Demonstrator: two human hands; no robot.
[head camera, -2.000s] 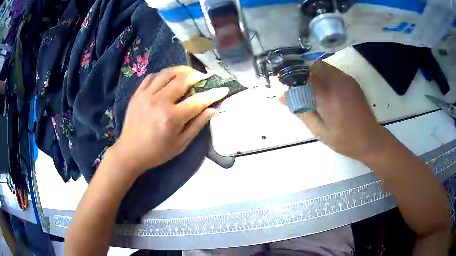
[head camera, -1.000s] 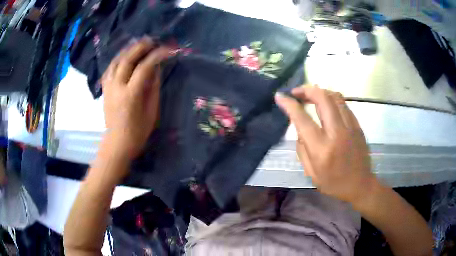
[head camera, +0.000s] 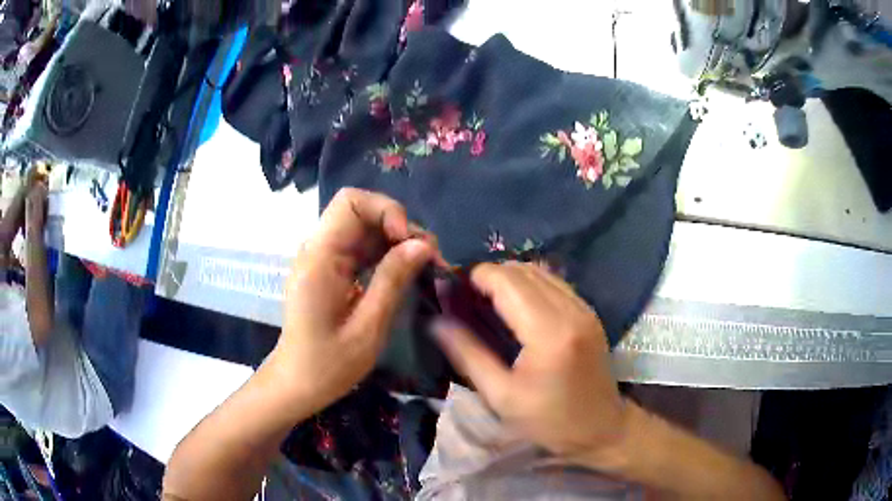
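The dark floral garment piece lies spread over the white table and hangs over its front edge toward my lap. My left hand pinches the cloth's edge between thumb and fingers, near the table's front edge. My right hand is close beside it, blurred, with its fingers at the same dark edge. The exact fold between the fingertips is hidden. The far corner of the cloth reaches close to the presser foot area of the sewing machine.
A measuring tape strip runs along the table edge. A plain black piece lies right of the machine. A grey box with a round grille and orange-handled scissors are at left. Another person's arm shows far left.
Both hands have come together at the cloth's near edge; my right hand moved left. The view has shifted left, showing the grey box and the other person. The cloth has moved off the machine.
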